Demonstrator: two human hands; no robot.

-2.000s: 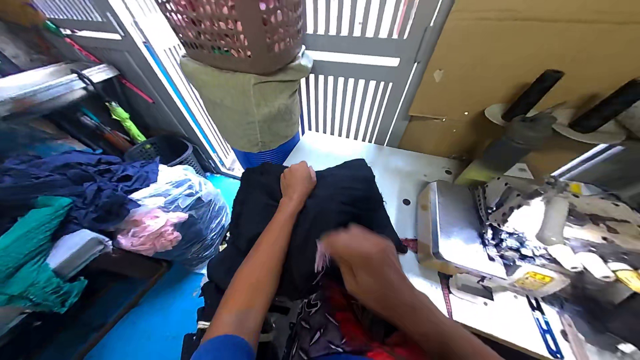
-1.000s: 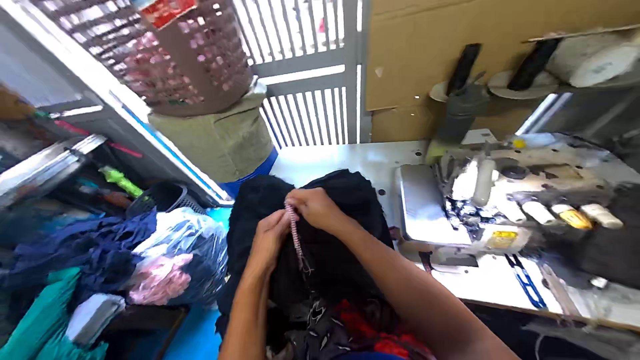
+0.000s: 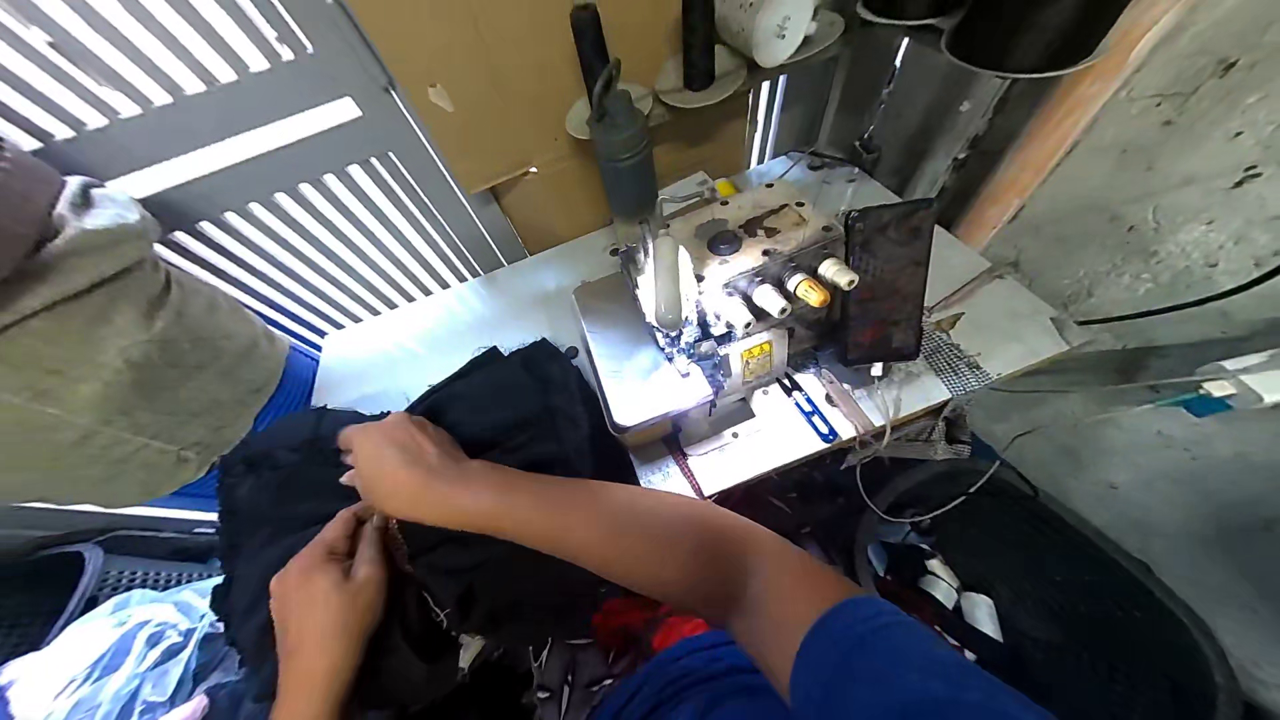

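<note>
Black fabric pieces lie in a pile over the near left edge of the white sewing table. My left hand pinches something small at the fabric, thumb and forefinger together; a reddish patterned strip hangs just beside those fingers. Just above it, my right hand rests with curled fingers over the black fabric; its fingertips are partly hidden, so its grip is unclear. To the right of the pile stands an overlock sewing machine with its lamp lit. Blue-handled thread snips lie in front of it.
A dark phone or tablet stands at the machine's right. Thread cones are behind. A large black bin is at lower right, a cloth-covered container at left, and a plastic bag at lower left. A concrete wall bounds the right.
The view has swung to the right. A second ago both hands held the patterned strip up over the fabric; now the strip hangs low by my left hand, and my right hand lies above it.
</note>
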